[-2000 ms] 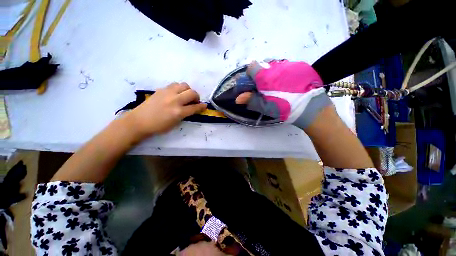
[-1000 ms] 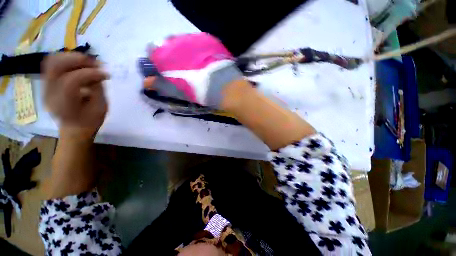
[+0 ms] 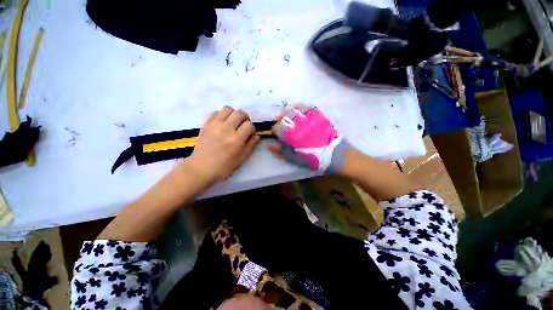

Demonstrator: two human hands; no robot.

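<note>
A black fabric strip [image 3: 138, 156] lies near the table's front edge, framing the yellow template [image 3: 167, 145]. My bare left hand [image 3: 225, 142] rests on the middle of the strip with its fingers bent down onto it. My right hand [image 3: 308, 139], in a pink, white and grey fingerless glove, is at the strip's right end, fingertips on the fabric. Whether either hand pinches the cloth is hidden by the fingers. The steam iron [image 3: 364, 51] stands apart at the upper right of the table, with no hand on it.
A pile of black cut pieces [image 3: 157, 24] lies beyond the work. Yellow strips [image 3: 13, 72] and a black stack [image 3: 17, 144] lie at the left. The iron's hose [image 3: 479, 59] trails right. A cardboard box [image 3: 494, 163] and blue bins stand past the table's right edge.
My right hand has let go of the iron, now at the upper right, and is on the strip's right end. My left hand has come back from the left stack onto the strip.
</note>
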